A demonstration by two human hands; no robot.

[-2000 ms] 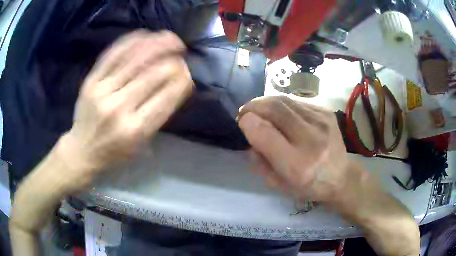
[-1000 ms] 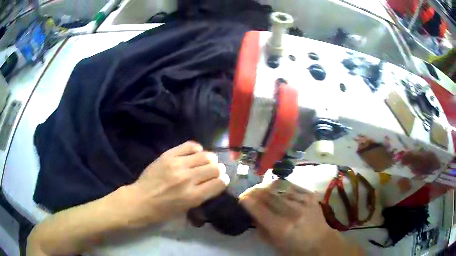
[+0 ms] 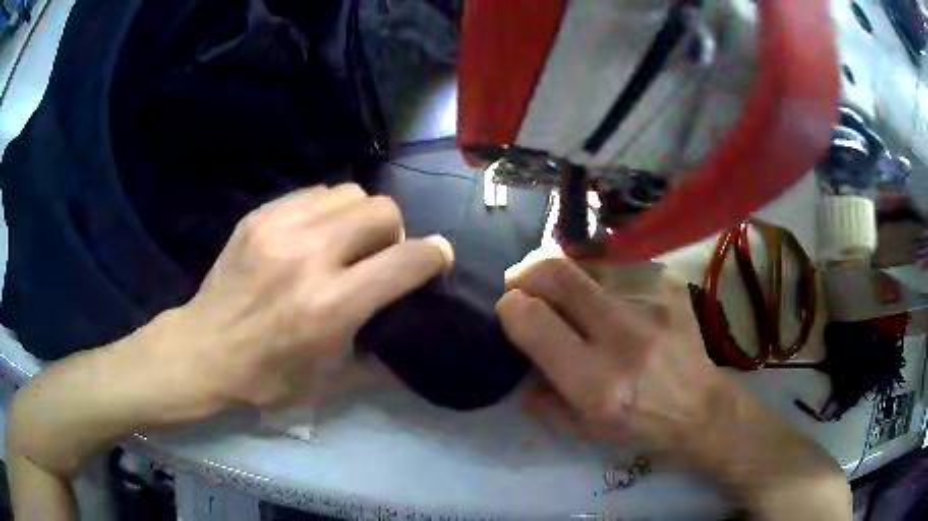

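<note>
The dark garment (image 3: 214,132) covers the table at the left and back left. A dark cloth edge (image 3: 448,351) stretches between my two hands, in front of the sewing machine head (image 3: 631,92). My left hand (image 3: 315,295) pinches its left part, with thumb and forefinger near the machine bed. My right hand (image 3: 611,356) grips its right end just below the machine head. The cloth sags in a curve towards me between the hands. The presser foot area (image 3: 496,188) is brightly lit, and no cloth lies under it that I can see.
Scissors (image 3: 748,295) with red and orange-brown handles lie right of my right hand. A fuzzy black thread bundle (image 3: 865,366) lies beyond them. A cream ribbed knob (image 3: 847,226) is at the far right. A small thread tangle (image 3: 626,474) lies near the table's front edge.
The view has tilted down and closer, so the machine head appears larger. Both hands still hold the dark cloth, which now shows as a wider curve between them.
</note>
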